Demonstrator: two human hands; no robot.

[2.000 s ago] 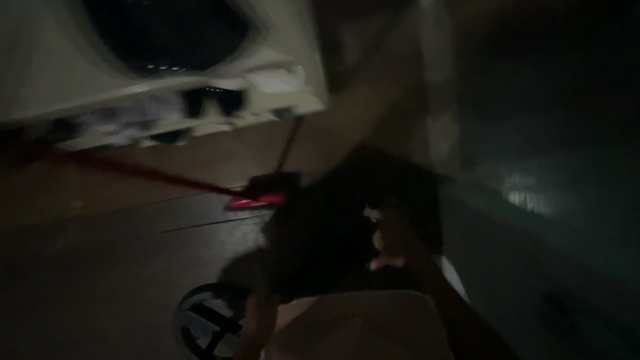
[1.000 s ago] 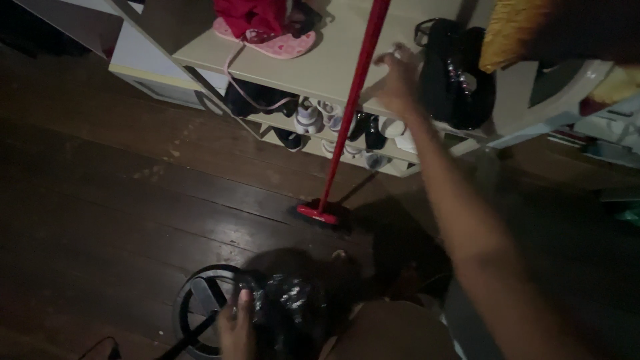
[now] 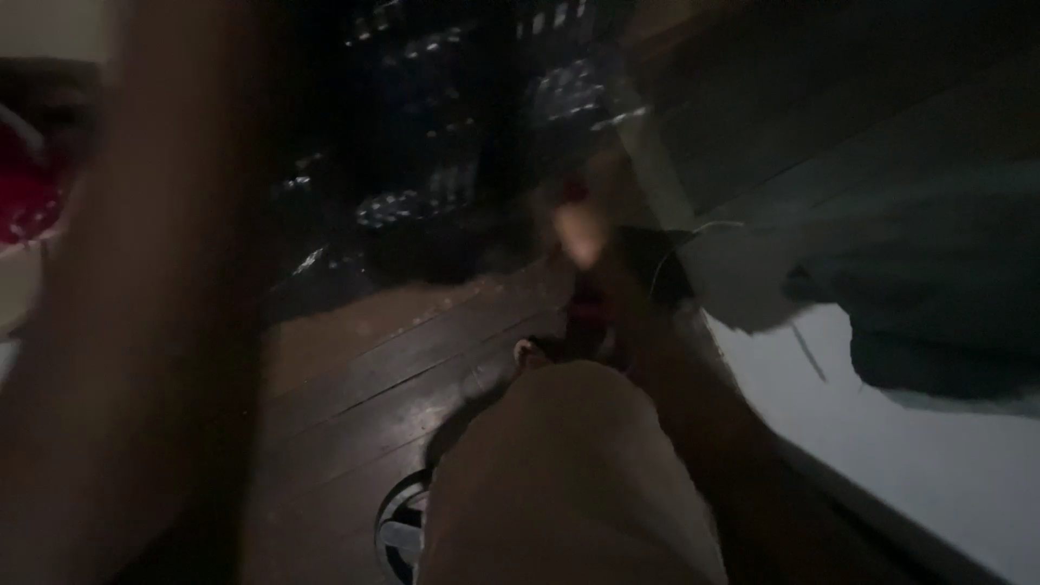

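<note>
Black, shiny plastic point(image 3: 422, 138), apparently a bag, spreads across the upper middle, close to the camera. My left forearm runs up the left side, very blurred, and its hand is out of the frame. My right hand point(image 3: 581, 231) is beside the lower right part of the plastic; blur hides its fingers and whether it grips anything. A small red part point(image 3: 577, 189) shows just above this hand, and a dark red thing point(image 3: 589, 313) lies below it. I cannot tell whether they are one object.
A round black frame with spokes point(image 3: 402, 532) is on the dark plank floor point(image 3: 366, 406). My clothed leg point(image 3: 577, 471) fills the lower middle. Dark green cloth point(image 3: 942, 301) hangs over a pale surface point(image 3: 894, 455) at the right. A red item point(image 3: 28, 187) is at the left edge.
The view has swung strongly. The black plastic now fills the upper middle. My right hand has left the shelf top, and my left hand, low in the frame a second ago, has gone out of view.
</note>
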